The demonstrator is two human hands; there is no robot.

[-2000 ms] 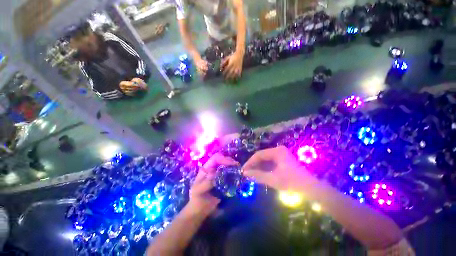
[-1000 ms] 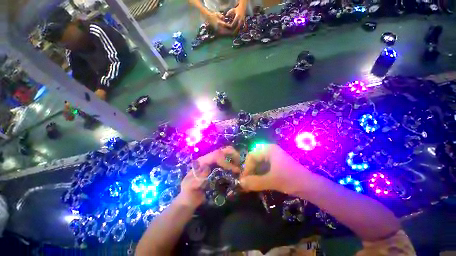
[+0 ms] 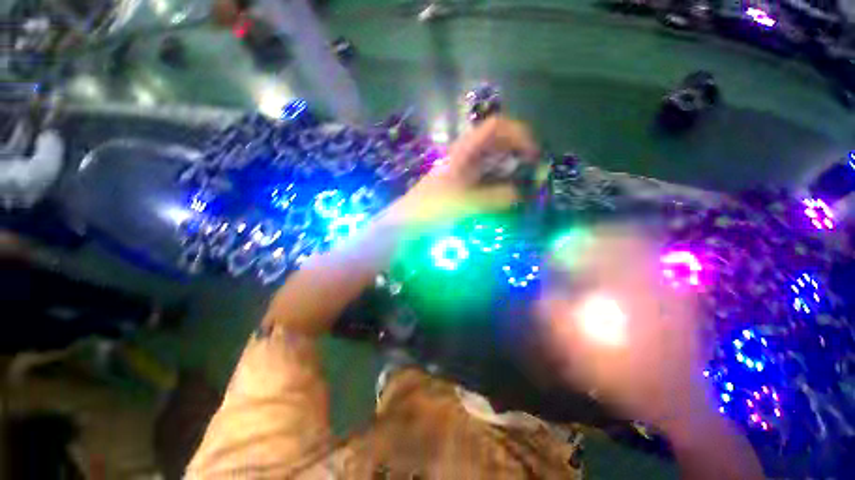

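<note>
My left hand [image 3: 483, 159] reaches forward to the near edge of the green belt. Its fingers are curled around a small silvery and dark unit [image 3: 502, 167], partly hidden by them. My right hand [image 3: 614, 323] is strongly blurred, close in front at the right of centre. A bright white glow shows on it, and whether it holds anything cannot be told. Between the hands lie lit LED rings, one green-white [image 3: 450, 253] and one blue [image 3: 521, 270].
Heaped ring boards [image 3: 253, 220] lie at left, partly lit blue. More heaped parts with pink [image 3: 682, 268] and blue [image 3: 750, 348] rings lie at right. The green belt [image 3: 581, 70] crosses behind and carries a dark unit [image 3: 689, 100]. Frame posts stand at upper left.
The view has tipped down and turned. My hands, together at a unit before, are now apart: the left has moved forward to the belt edge, the right is lower and blurred. A green glow has spread between them.
</note>
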